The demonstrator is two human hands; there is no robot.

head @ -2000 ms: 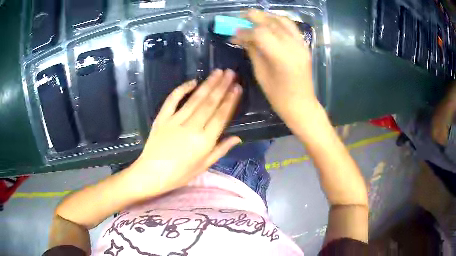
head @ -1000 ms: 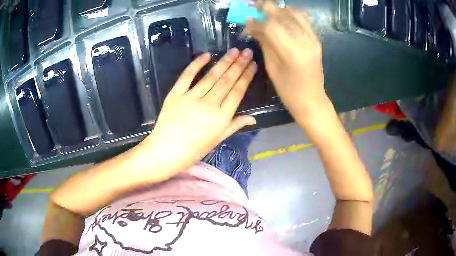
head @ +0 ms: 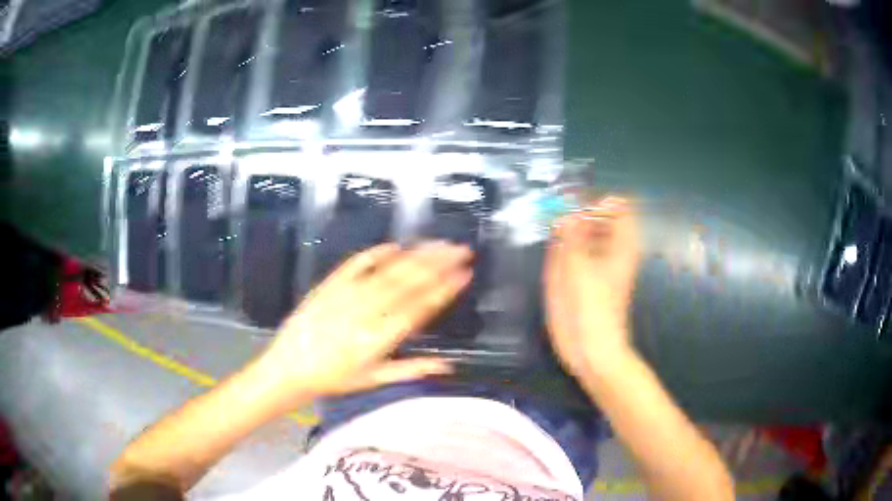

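Observation:
A clear blister tray (head: pixel 323 152) with two rows of pockets lies on the green surface, holding several black phone cases. My left hand (head: pixel 377 308) lies palm down, fingers spread, over the near row, its fingertips on the rightmost near phone case (head: pixel 460 220). My right hand (head: pixel 595 264) is just right of the tray's near right corner, fingers bent and pinched on a small light-blue clip (head: pixel 550 205). The clip is blurred, so its exact shape and whether it touches the tray cannot be told.
The green bench (head: pixel 685 127) runs across the view. Another tray with dark cases (head: pixel 856 259) is at the right edge. Grey floor with a yellow line (head: pixel 156 357) shows below, with a red object (head: pixel 80 291) at left and another (head: pixel 797 442) at lower right.
The view has tilted up and shows more of the far row. My right hand with the clip has moved from over the rightmost case to beside the tray's right edge. My left hand stays on the cases.

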